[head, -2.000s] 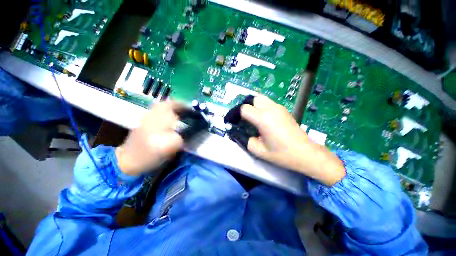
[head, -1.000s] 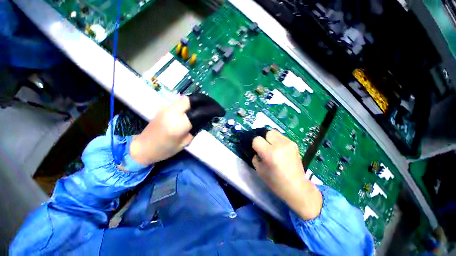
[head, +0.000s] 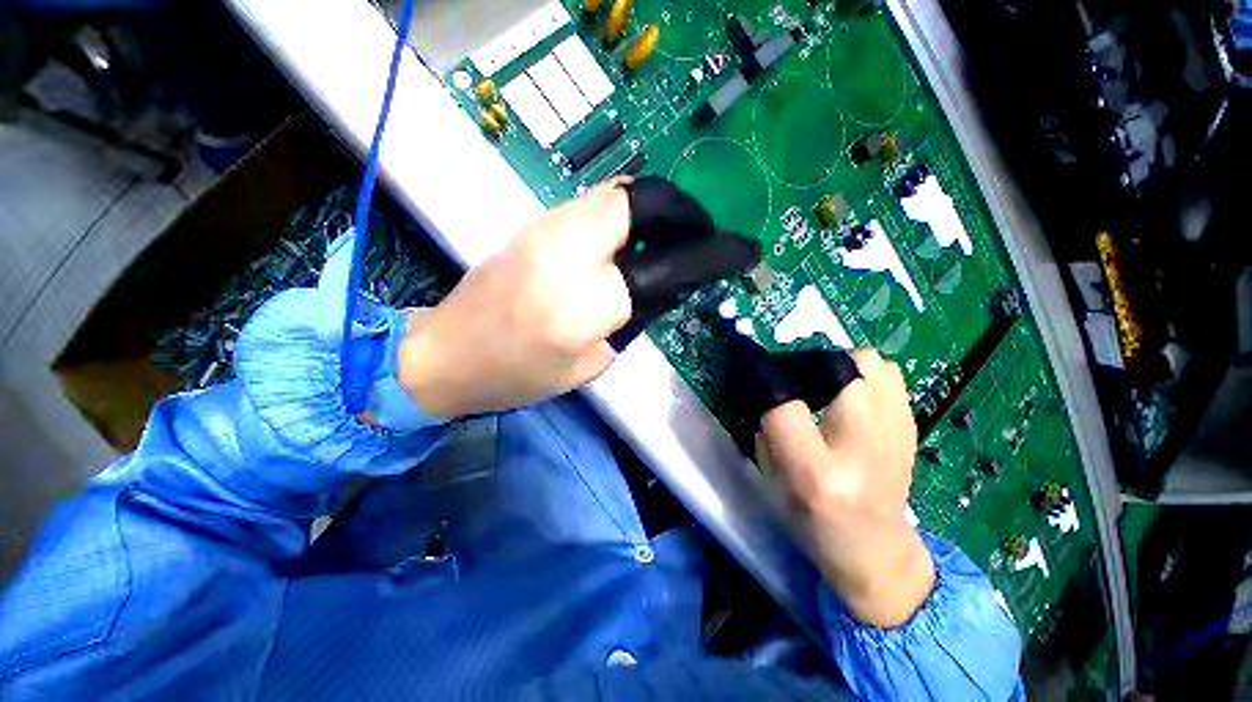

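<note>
A green printed circuit board (head: 796, 130) with white patches lies flat in front of me. My left hand (head: 549, 295), with black finger cots, is over the board's near edge, fingers bent and pointing right. My right hand (head: 831, 446), also with black finger cots, reaches onto the board just right of it, fingertips down near a small round pale-topped capacitor (head: 743, 327). The cots hide both sets of fingertips, so I cannot tell whether either hand holds a part. Yellow disc components (head: 641, 47) and dark bars (head: 595, 143) stand near white rectangles at the upper left.
Pale conveyor rails run along the near edge (head: 474, 206) and the far edge (head: 1023, 261). A lower parts box (head: 89, 364) heaped with grey-green pieces is at the left. Black bins with yellow parts (head: 1119, 295) are behind the far rail. A thin blue cord (head: 374, 165) hangs by my left wrist.
The view has turned and come closer to the board. My left fingers have extended further right over the board, and my right fingers have spread a little. The lower parts box has come into view.
</note>
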